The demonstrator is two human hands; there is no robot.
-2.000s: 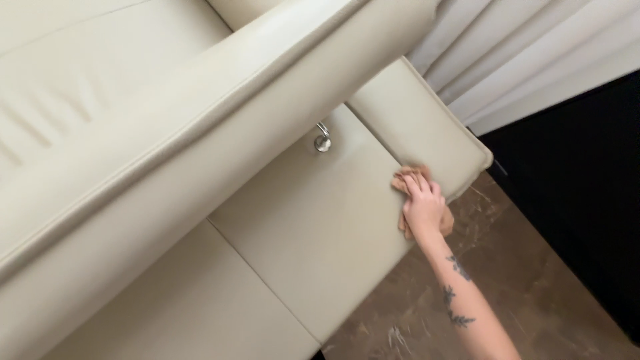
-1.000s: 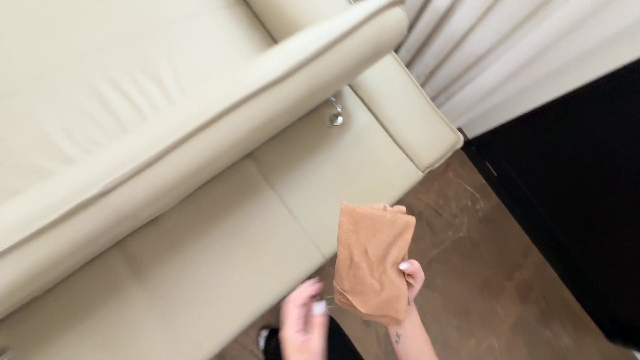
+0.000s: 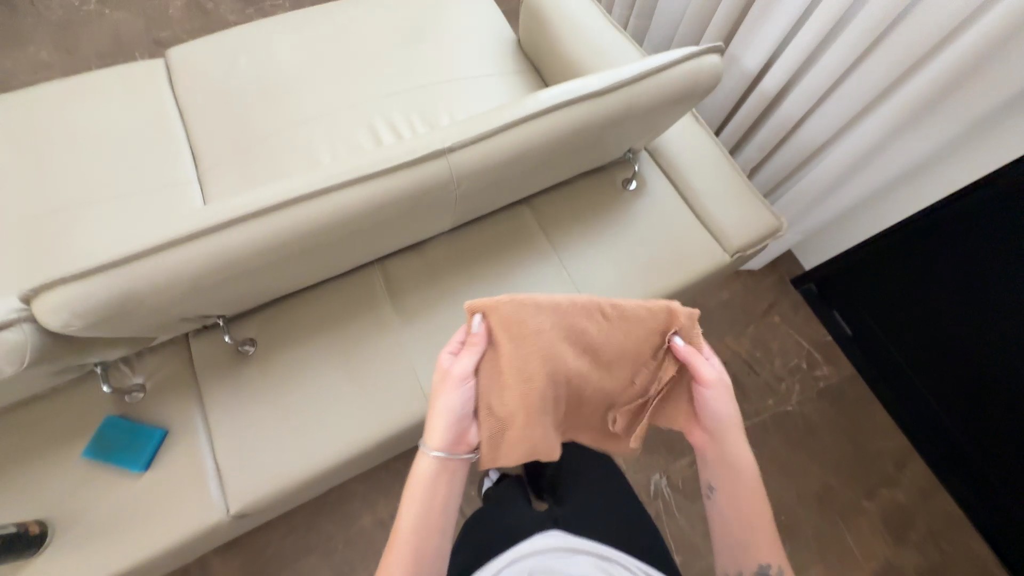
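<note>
A tan cloth, partly folded, is stretched between my two hands in front of my body. My left hand grips its left edge, thumb on top, with a thin bracelet at the wrist. At the right edge, my right hand pinches the cloth, its thumb on a loose fold. Just beyond the cloth lies the rear ledge of a cream leather sofa, below the raised backrest.
Metal backrest brackets stand on the ledge. A blue square cloth or pad and a dark cylindrical object rest at the lower left. Pale curtains and a black panel are at the right, above brown marble-look floor.
The cloth was pressed to the sofa's end by my right hand, then lifted off in it. Now my left hand holds it too, and it is spread wider. The view has swung left.
</note>
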